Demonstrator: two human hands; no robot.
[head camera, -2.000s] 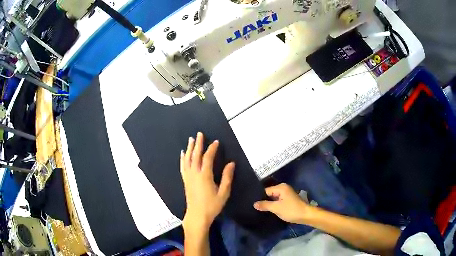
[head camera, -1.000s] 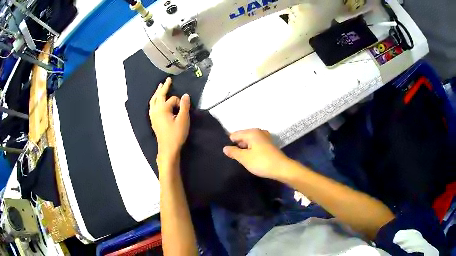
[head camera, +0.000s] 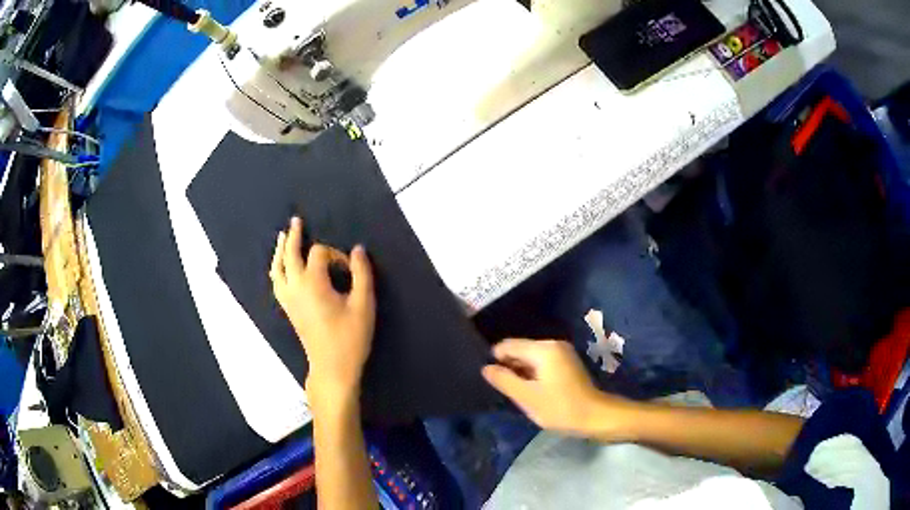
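The black cut panel lies on the white table, its top edge at the presser foot under the sewing machine head. Its lower part hangs over the table's front edge. My left hand rests on the panel with fingers bent and thumb apart, flat on the cloth. My right hand pinches the panel's right edge near its lower corner, beyond the table edge. The needle is too small to make out.
A long black piece lies at the table's left end. A smartphone and a small red box with coloured contents lie at the right. Blue and red baskets are at the right and below. Measuring marks line the front edge.
The panel, bunched near the machine a second ago, now lies flatter and extends towards me. Both hands have moved back from the machine. The whole view has shifted.
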